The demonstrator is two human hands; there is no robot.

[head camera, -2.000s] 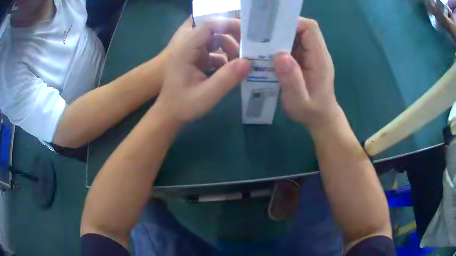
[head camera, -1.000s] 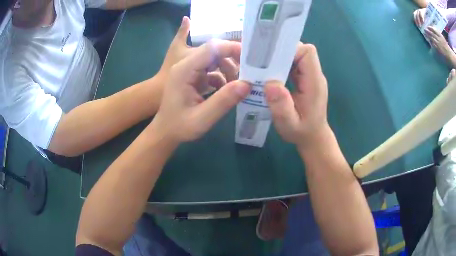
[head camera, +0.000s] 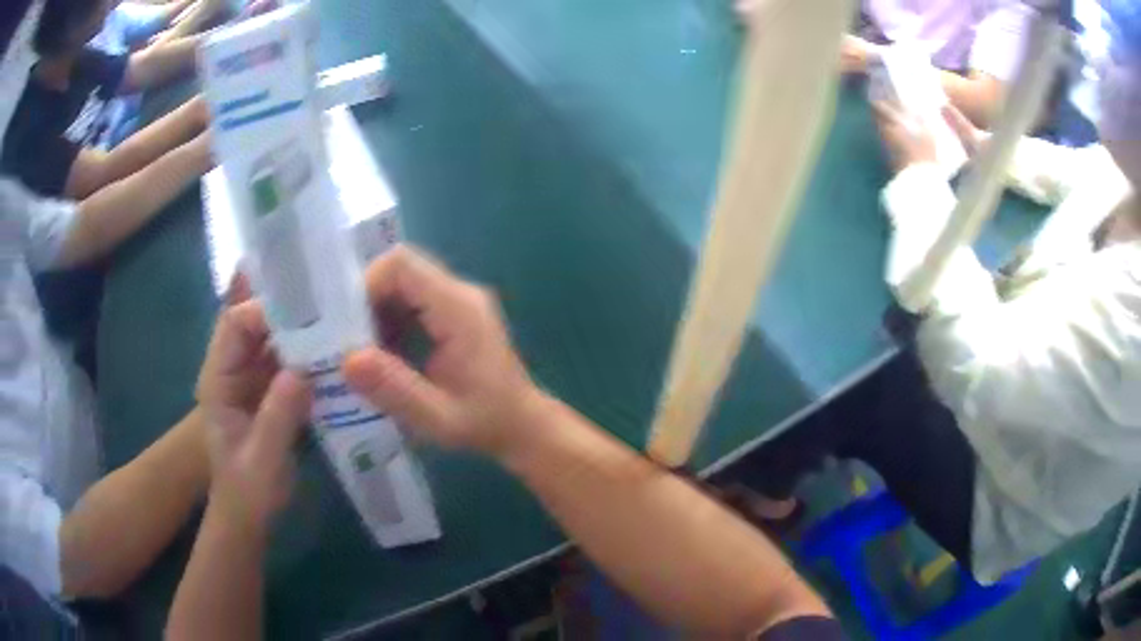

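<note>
A tall narrow white thermometer carton (head camera: 282,213), with blue print and a picture of a grey thermometer with a green screen, is held upright and slightly tilted in front of me. My left hand (head camera: 257,407) grips its lower left side. My right hand (head camera: 438,357) grips its lower right side, thumb on the front face. Below the thumbs, a lower carton face (head camera: 379,480) shows a smaller thermometer picture and the same blue print. Whether this is one carton or two cannot be told. The picture is blurred.
A white block of cartons (head camera: 360,188) lies behind the held carton on the green table (head camera: 563,225). A cream pipe (head camera: 738,238) slants up at the table's right edge. People sit left and right. One at right holds a white item (head camera: 923,100). A blue stool (head camera: 882,564) stands lower right.
The view has swung to the right, so my hands and the carton now appear further left. More of the people at right and the pipe shows. Both hands still hold the carton.
</note>
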